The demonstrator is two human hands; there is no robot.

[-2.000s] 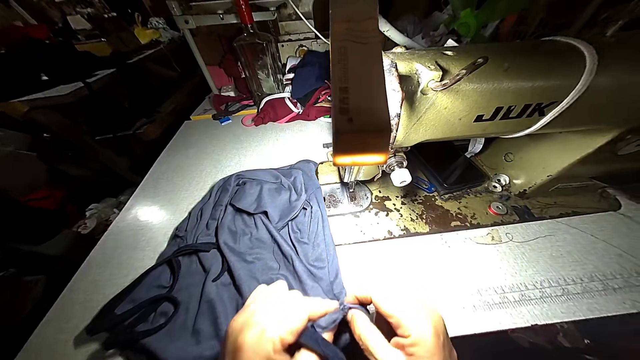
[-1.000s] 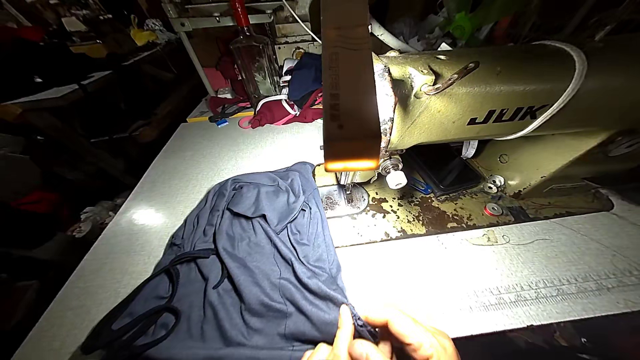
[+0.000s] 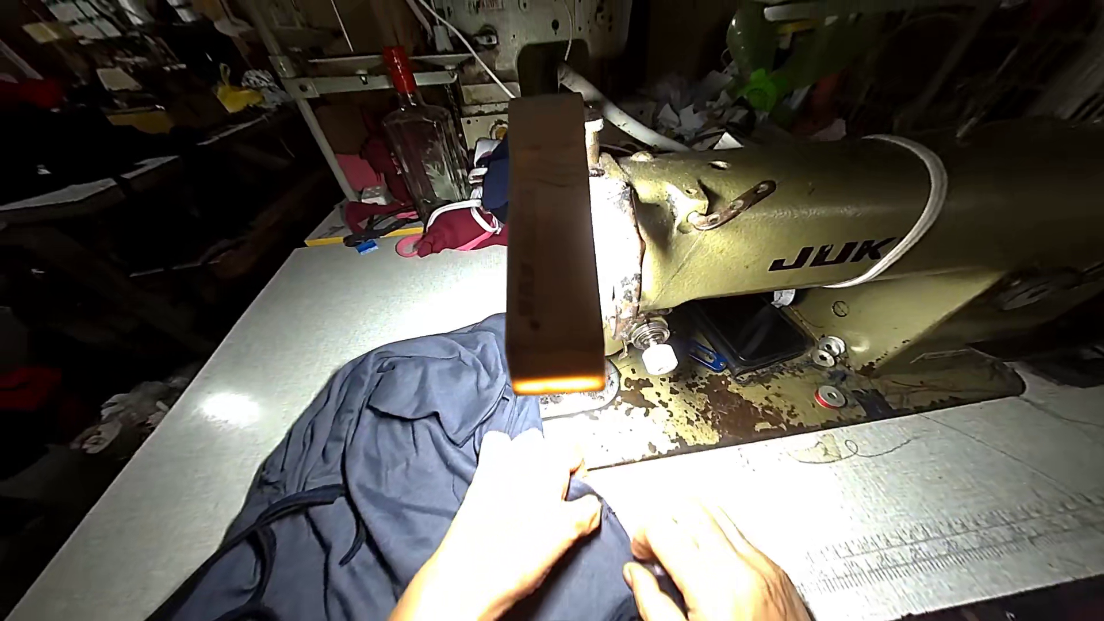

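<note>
A dark blue fabric garment (image 3: 405, 448) with thin straps or cords at its left lies bunched on the table, its upper end beside the needle area of a Juki sewing machine (image 3: 776, 224). My left hand (image 3: 517, 517) pinches the garment's right edge between thumb and fingers, just below the machine's needle plate. Lower right, my right hand (image 3: 707, 561) has its fingers curled at the same edge, its thumb on the cloth. A lamp housing (image 3: 556, 250), glowing at its lower end, hides the needle and presser foot.
Small bobbins (image 3: 830, 397) and a dark phone-like slab (image 3: 750, 332) lie on the machine bed. Behind the table stand a glass bottle (image 3: 427, 147) and red cloth (image 3: 453, 231). A printed ruler scale (image 3: 931, 543) runs along the right of the tabletop (image 3: 285, 345).
My left hand has moved up along the garment's edge, towards the needle area. My hands, close together earlier, are now apart, with a stretch of cloth edge between them.
</note>
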